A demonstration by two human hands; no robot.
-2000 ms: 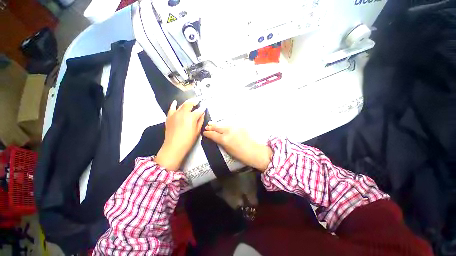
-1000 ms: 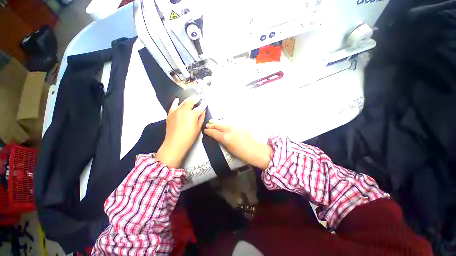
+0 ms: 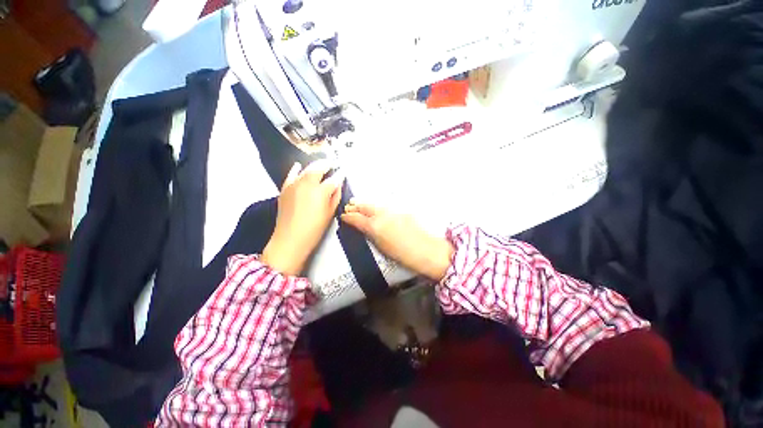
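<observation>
A narrow black strip point(image 3: 361, 261) runs from the needle area down over the front table edge. My left hand point(image 3: 306, 211) lies flat on the black cloth just in front of the presser foot point(image 3: 339, 134), fingers at the strip. My right hand point(image 3: 400, 238) pinches the strip's right edge between thumb and fingers, a little nearer me. Black garment panels point(image 3: 186, 201) lie looped over the left of the table and reach under the needle area. The white sewing machine point(image 3: 393, 42) stands beyond my hands. The needle tip is too small to make out.
Dark red snips point(image 3: 448, 135) lie right of the needle, with a red-orange patch point(image 3: 448, 93) behind them. A large black garment pile point(image 3: 686, 184) is at the right. A red plastic crate point(image 3: 35, 292) and a cardboard box point(image 3: 52, 167) are at the left, below the white table point(image 3: 556, 188).
</observation>
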